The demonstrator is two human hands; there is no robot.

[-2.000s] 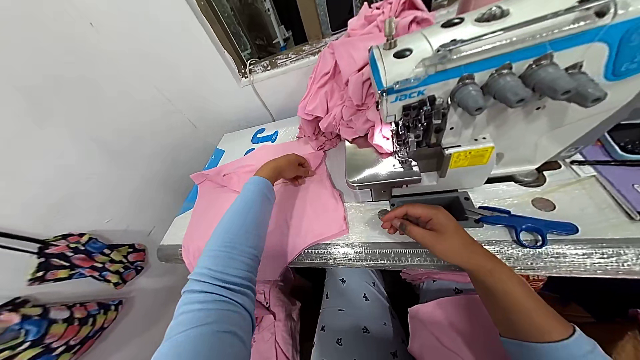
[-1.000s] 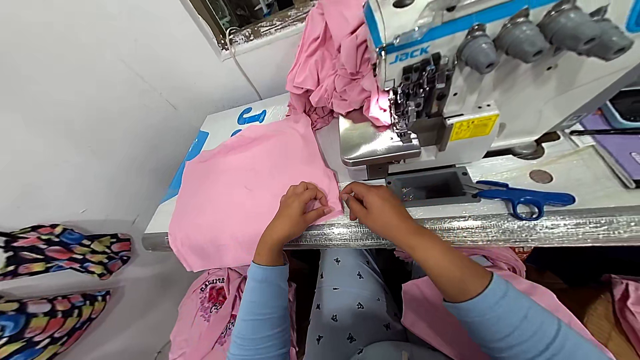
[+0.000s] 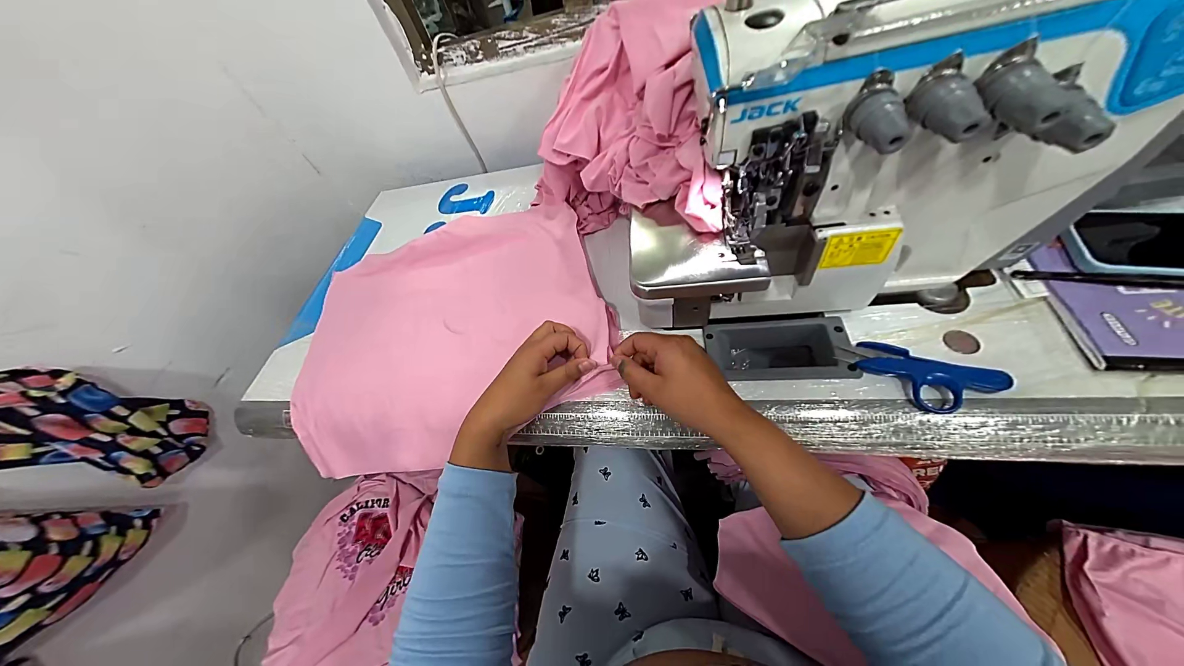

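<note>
A pink fabric panel [image 3: 444, 324] lies spread on the sewing table, left of the overlock machine [image 3: 925, 176]. At its lower right corner my left hand [image 3: 541, 375] pinches the fabric edge between thumb and fingers. Close beside it, my right hand [image 3: 671, 379] pinches the same edge near the table's front. The machine's metal plate [image 3: 689, 259] is just above and right of my hands. Behind the panel, more bunched pink fabric [image 3: 624, 120] reaches up to the needle area.
Blue thread snips [image 3: 934, 375] rest by a grey recessed tray [image 3: 777, 347]. Farther right are a purple notebook [image 3: 1119, 314] and a phone [image 3: 1133, 240]. Printed pink fabric [image 3: 356, 564] hangs below the table edge [image 3: 832, 427]. A wall stands at left.
My left hand has come from the panel's upper part to its lower right corner. My right hand has moved left to the same corner. The panel now lies flatter.
</note>
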